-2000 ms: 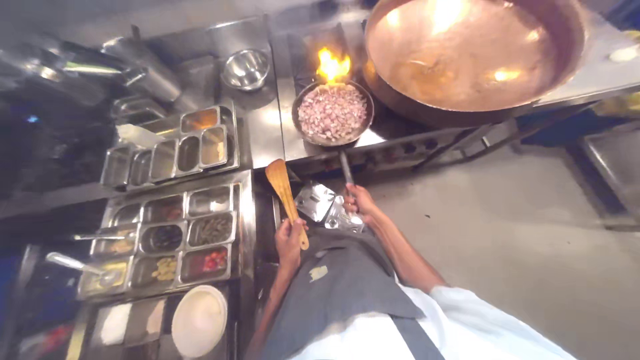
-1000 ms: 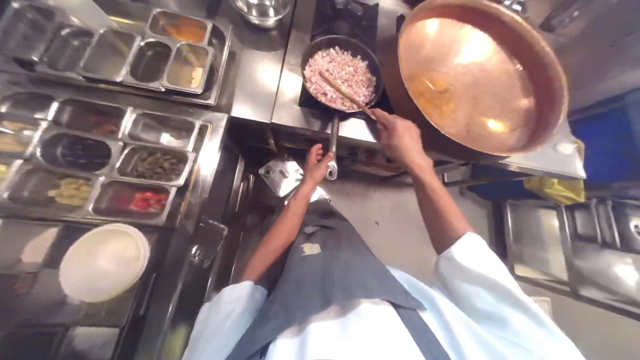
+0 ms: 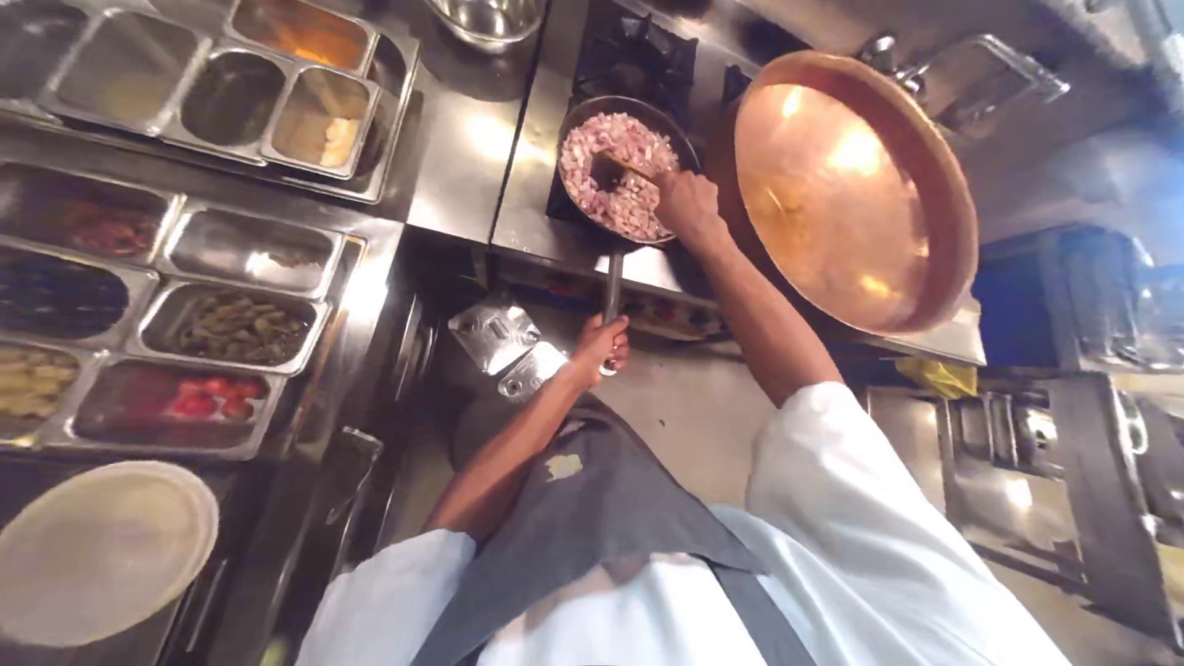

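A frying pan (image 3: 688,159) sits on the stove, full of chopped pinkish-white pieces (image 3: 610,134) that look like onion, with a dark bare patch near the middle. My left hand (image 3: 598,350) grips the metal pan handle (image 3: 613,289) below the pan. Over the pan's right side, my right hand (image 3: 689,205) is closed on a wooden spatula (image 3: 622,164), whose blade end lies among the pieces. Most of the spatula is hidden by the hand and the food.
A large copper vessel (image 3: 957,203) stands close at the right. Behind the pan is a burner grate (image 3: 638,60). At left are steel food containers (image 3: 324,324), a metal bowl (image 3: 488,20) and a round whitish lid or plate (image 3: 111,555). A faucet (image 3: 999,55) rises at the back right.
The spatula was in my left hand and the handle in my right two seconds ago; the hands have since swapped. Flames seen behind the pan then no longer show. The pieces now have a bare patch.
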